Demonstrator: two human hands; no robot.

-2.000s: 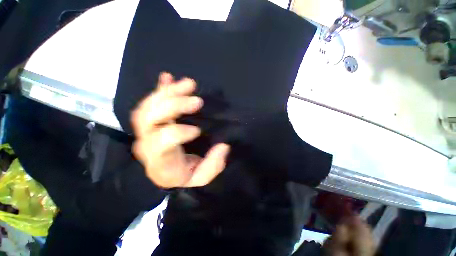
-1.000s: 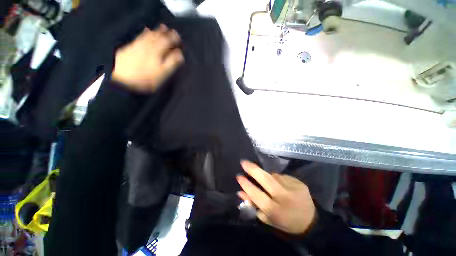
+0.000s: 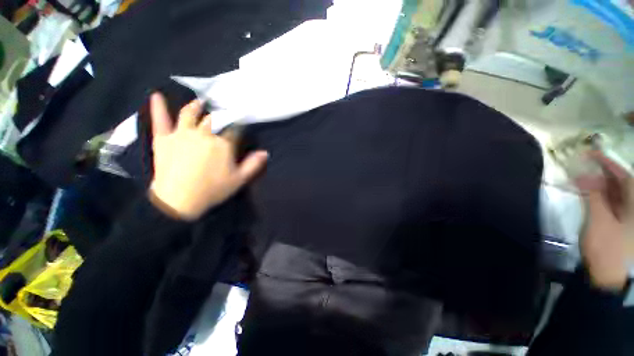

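A large black garment panel lies over the table's front and hangs towards my lap, covering the needle plate area. My left hand rests on the panel's left part with its fingers spread. My right hand is blurred at the far right, beyond the panel's right edge; whether it holds anything cannot be told. A white machine head with blue "Jack" lettering stands at the upper right. The presser foot and needle cannot be made out.
More black cloth lies heaped at the upper left. A yellow bag is at the lower left. The white table top shows between the heap and the panel. A small dark tool lies by the machine head.
The black panel has spread to the right and now covers the table front. My right hand has moved from the lower middle to the far right. My left hand has moved slightly down.
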